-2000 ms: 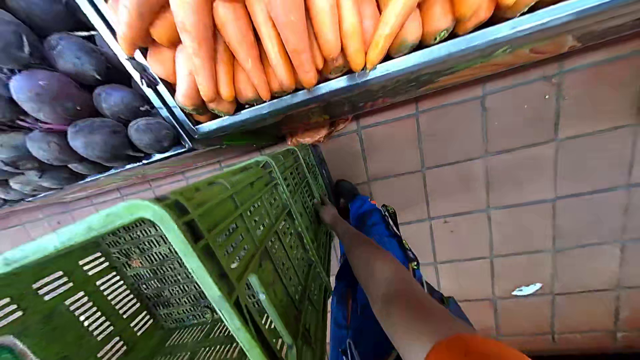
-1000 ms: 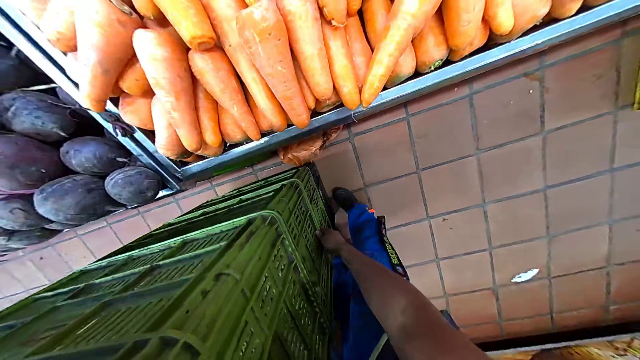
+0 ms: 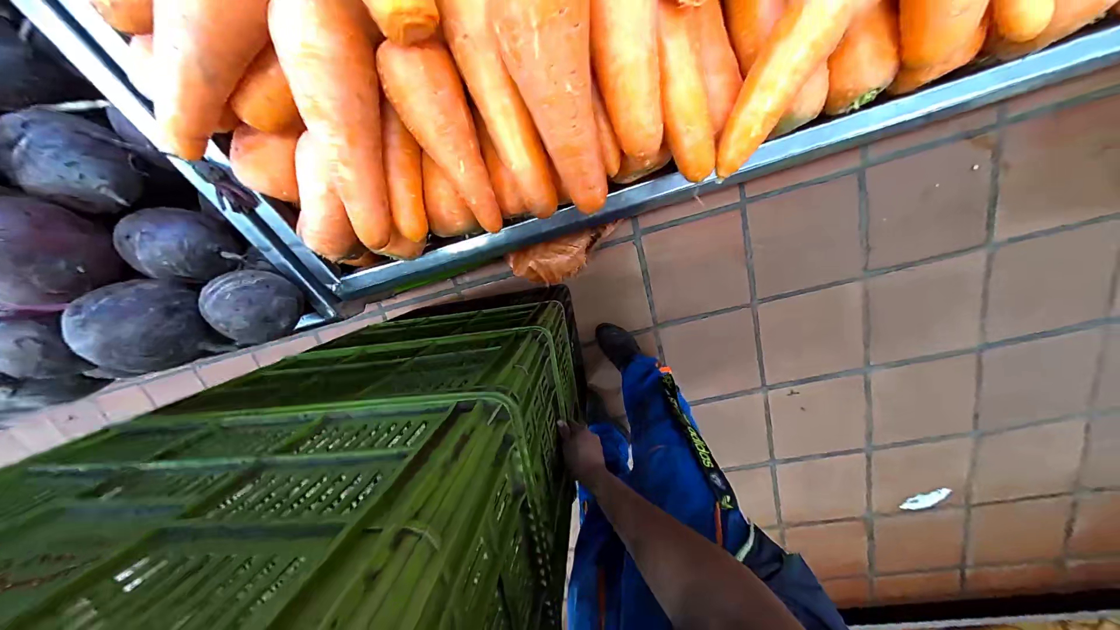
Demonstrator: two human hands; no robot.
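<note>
My right hand is at the right side of a stack of green plastic crates, its fingers curled against the lower part of the stack. The forearm comes up from the bottom edge, across blue work trousers. The slatted crate sides fill the lower left. My left hand is not in view. Beyond the stack, large orange carrots lie piled in a metal-edged display bin. Dark beetroots fill the neighbouring bin at the left.
A dark shoe stands on the tiled floor beside the stack. Brown crumpled material lies under the bin's edge. A small white scrap is on the tiles at the right.
The open crate interior seen at the left two seconds ago is out of sight; crate sides now show there. My right hand has stayed at the stack. The view has shifted.
</note>
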